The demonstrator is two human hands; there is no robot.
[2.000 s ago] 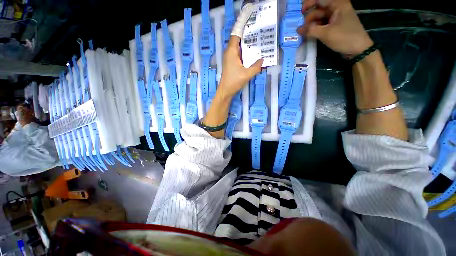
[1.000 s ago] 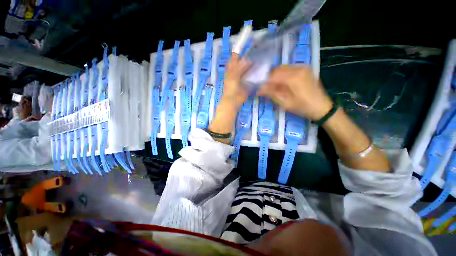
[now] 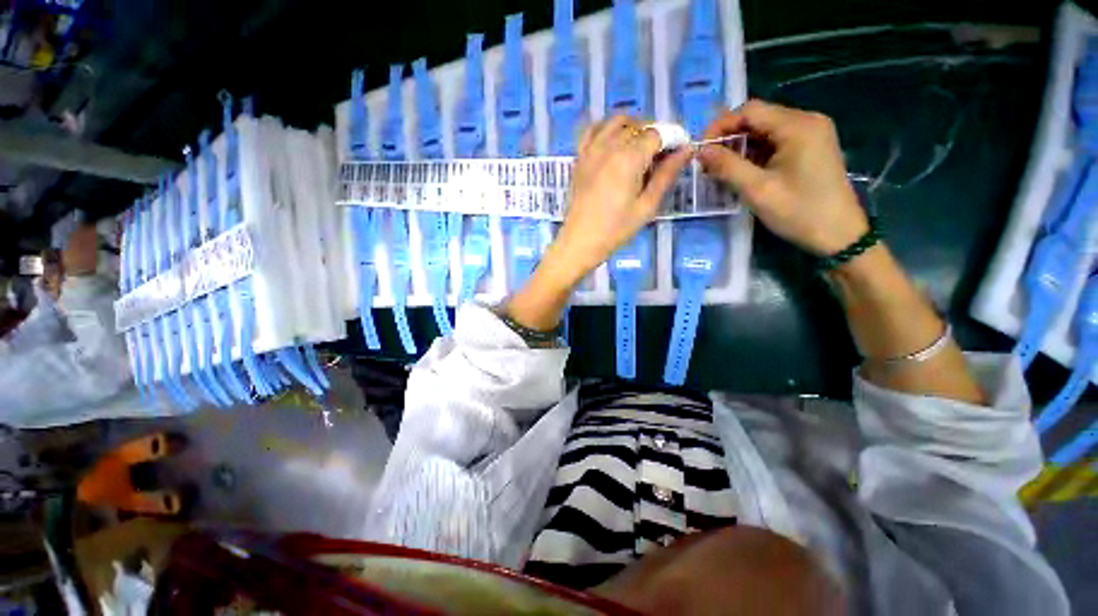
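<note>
A long white barcode label strip (image 3: 452, 187) lies across the middle of a white foam tray (image 3: 737, 259) holding light-blue digital watches (image 3: 695, 261) in two rows, straps hanging past the front edge. My left hand (image 3: 612, 193) is over the strip, a white finger cot (image 3: 666, 135) on one fingertip, thumb and finger pinching the strip's upper edge. My right hand (image 3: 789, 175) is beside it, thumb and finger pinched at the strip's right end. Whether a single label is between the right fingertips is too small to tell.
A tray stack (image 3: 271, 241) with a label strip on top stands at the left, beside another person's hand and pale sleeve (image 3: 78, 313). Another tray of watches (image 3: 1045, 277) is at the right edge on the dark-green bench (image 3: 915, 132). An orange object (image 3: 120, 475) is on the floor.
The printed sheet or folded strip held up earlier is gone from between my hands; a long strip now lies across the watches. My right hand has come in close to my left at its right end.
</note>
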